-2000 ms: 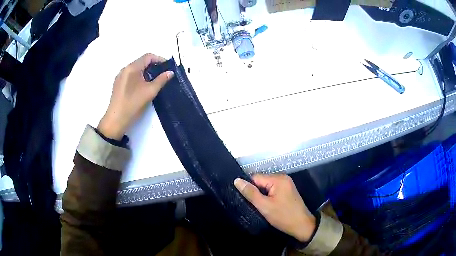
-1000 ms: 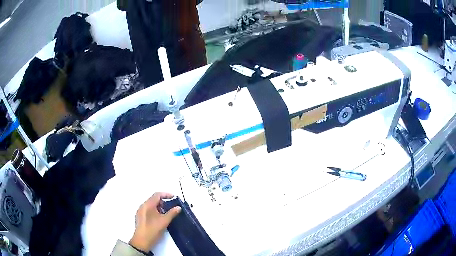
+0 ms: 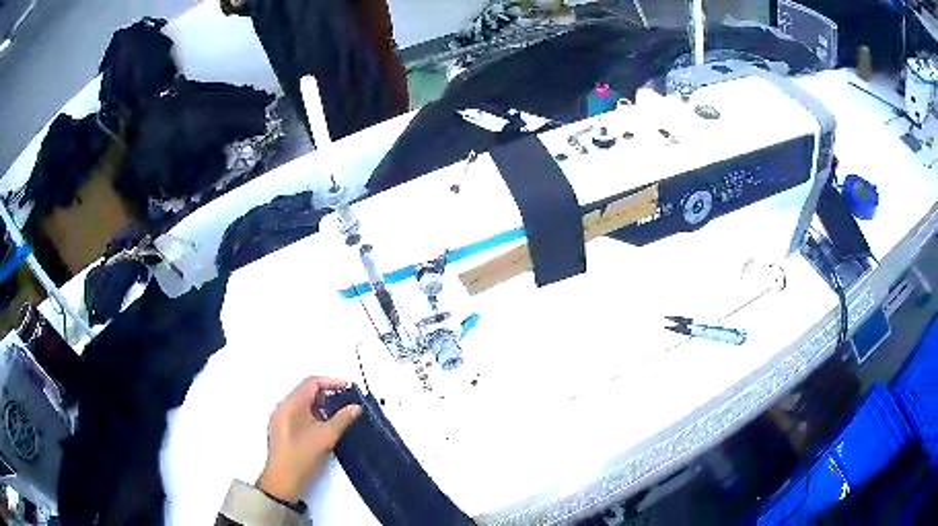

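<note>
My left hand (image 3: 303,437) pinches the end of a long dark strip (image 3: 396,475) between thumb and fingers, at the lower left of the view. The strip runs down to the right over the white table and out at the bottom edge. The strip's end lies left of and nearer me than the needle area (image 3: 406,349) of the white sewing machine (image 3: 638,164), apart from it. A blue-grey knob (image 3: 448,351) sits right of the needle. My right hand is not in view.
Thread snips (image 3: 708,330) lie right of the needle. A black band (image 3: 543,211) hangs over the machine arm across a tan bar (image 3: 483,275). Dark cloth (image 3: 129,411) is heaped left. Blue crates (image 3: 859,462) are lower right. A person in dark clothing (image 3: 329,67) stands behind.
The view has tilted up from the table to the whole machine. My right hand, earlier holding the strip's lower part, has left the picture. My left hand still holds the strip's end.
</note>
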